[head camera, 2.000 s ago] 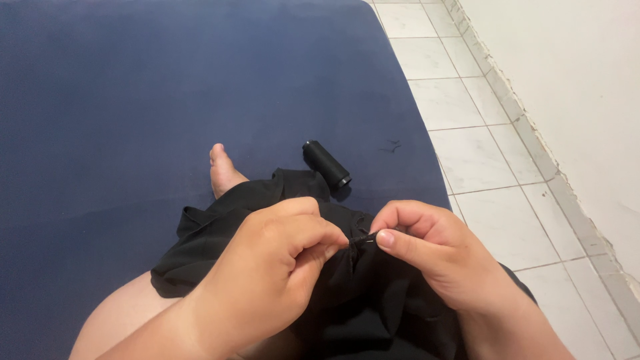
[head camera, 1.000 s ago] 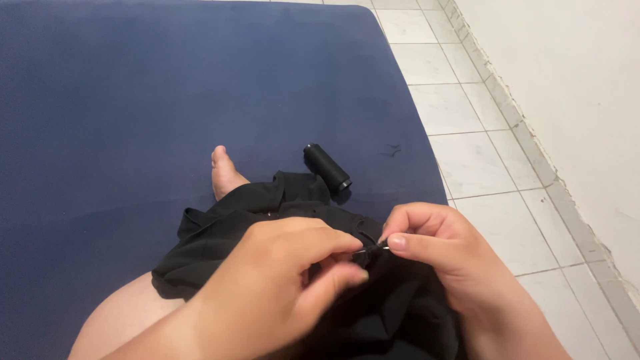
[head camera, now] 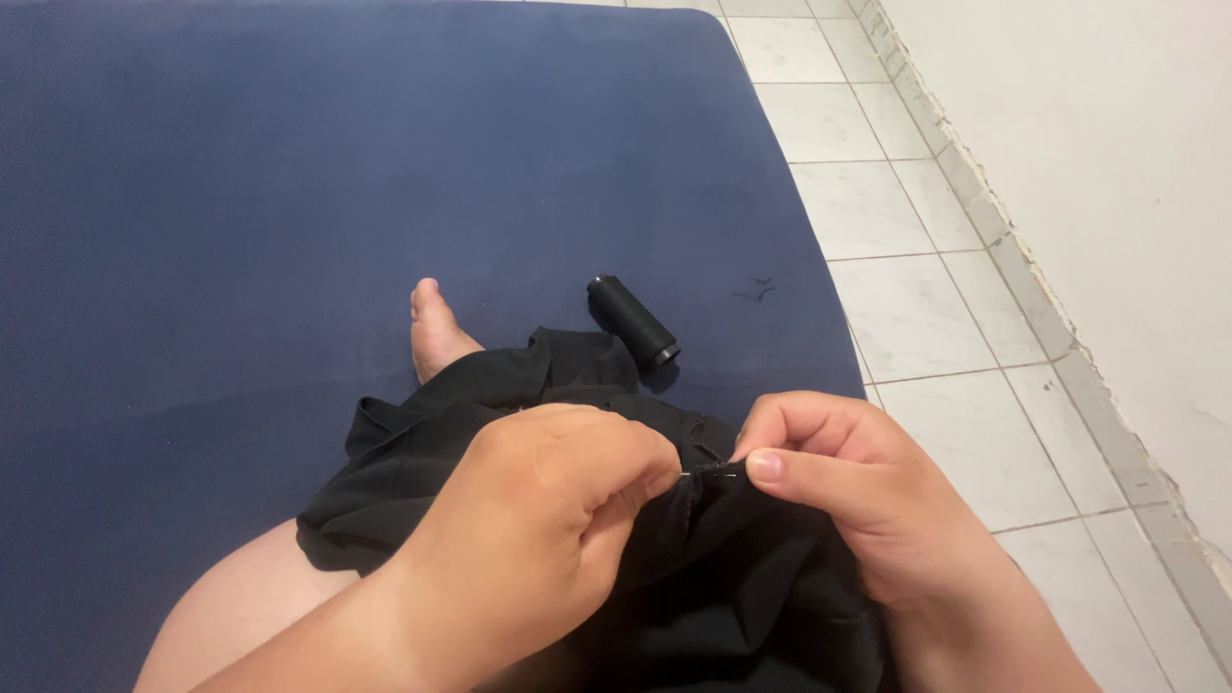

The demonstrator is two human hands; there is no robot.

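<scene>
Black fabric [head camera: 760,568] lies bunched over my lap. Between my hands its edge is raised, and a thin sewing needle [head camera: 730,474] shows as bright bits along it. My left hand [head camera: 577,491] pinches one end of the needle between thumb and fingers, close to the cloth. To its right, my right hand [head camera: 837,472] grips the fabric edge between thumb and forefinger. A spool of black thread [head camera: 632,320] rests on its side just beyond the cloth. Whether thread runs through the needle cannot be made out.
I sit on a dark blue sheet-covered mattress [head camera: 385,173], with a bare foot [head camera: 440,330] beyond the fabric. Short black thread scraps [head camera: 756,291] lie near the mattress's right edge. White floor tiles [head camera: 924,308] and a white wall [head camera: 1088,144] are at the right.
My left hand has drawn a little left from my right hand since one second ago, and the raised cloth edge between them shows more. The spool has stayed in place.
</scene>
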